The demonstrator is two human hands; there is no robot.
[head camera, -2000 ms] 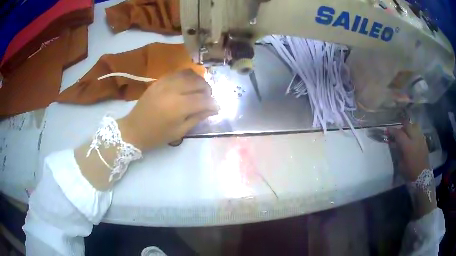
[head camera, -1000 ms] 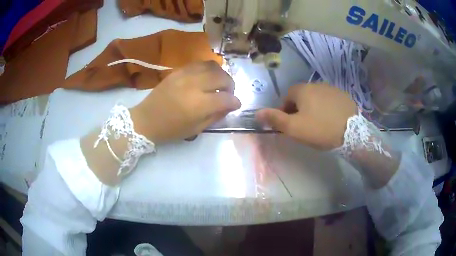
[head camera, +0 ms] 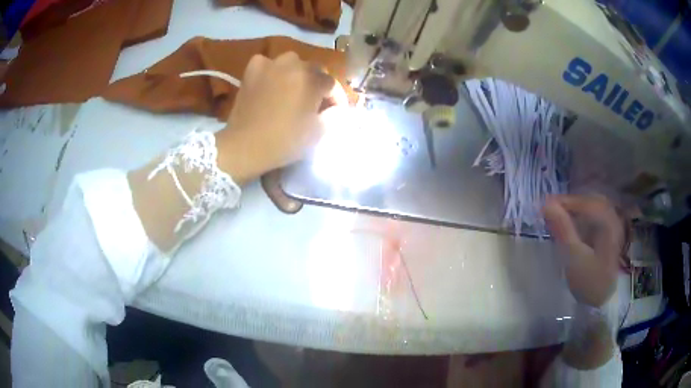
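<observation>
A rust-brown cut panel [head camera: 178, 79] lies left of the needle, its right end under my left hand and near the presser foot. A narrow white tape [head camera: 210, 74] lies on the panel and runs under my left hand. My left hand [head camera: 280, 110] is closed on the panel's edge beside the needle; its fingertips are partly lost in glare. My right hand [head camera: 587, 235] is blurred, at the right near the lower end of the white tape bundle [head camera: 526, 163], fingers apart; I see nothing in it. The presser foot is washed out by bright light.
The cream machine head [head camera: 523, 57] stands over the steel bed [head camera: 454, 189]. A flat brown stack [head camera: 60, 64] lies upper left, with a crumpled brown piece [head camera: 307, 11] behind the needle. A dark thread [head camera: 413, 284] lies on the white table [head camera: 333, 288].
My right hand went from the right to beside the needle, then back right to the bundle's lower end. My left hand stays on the panel. The view has shifted, putting the bed further right.
</observation>
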